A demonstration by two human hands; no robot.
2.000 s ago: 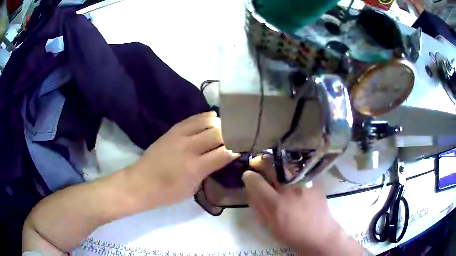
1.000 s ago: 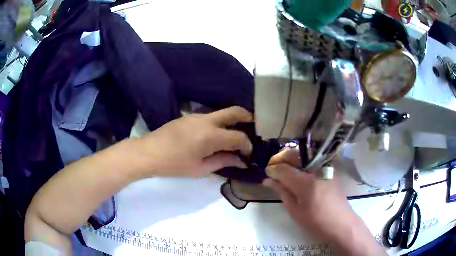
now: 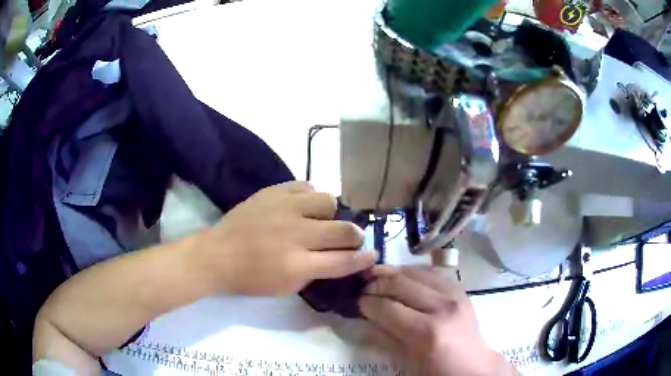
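The dark purple jacket (image 3: 213, 150) lies over the left of the table, with grey panels (image 3: 92, 172) showing. Its narrow sleeve end (image 3: 337, 292) is beside the presser foot and needle area (image 3: 379, 235) of the cream sewing machine (image 3: 364, 165). My left hand (image 3: 287, 239) lies on the sleeve end with fingertips close to the needle area. My right hand (image 3: 412, 305) pinches the near edge of the same dark cloth, its fingertips close to those of my left hand. The exact stitched edge is hidden by the fingers.
Black-handled scissors (image 3: 570, 323) lie right of the machine. A gold-rimmed wristwatch (image 3: 541, 116) is strapped to the machine head, below a green thread cone (image 3: 434, 22). A printed ruler tape (image 3: 243, 361) runs along the front table edge. Metal parts (image 3: 644, 110) lie at the far right.
Both hands and the dark sleeve end have shifted toward the front of the table, out from under the machine head. The camera view has also shifted. The grey dark-edged flap near the hands no longer shows.
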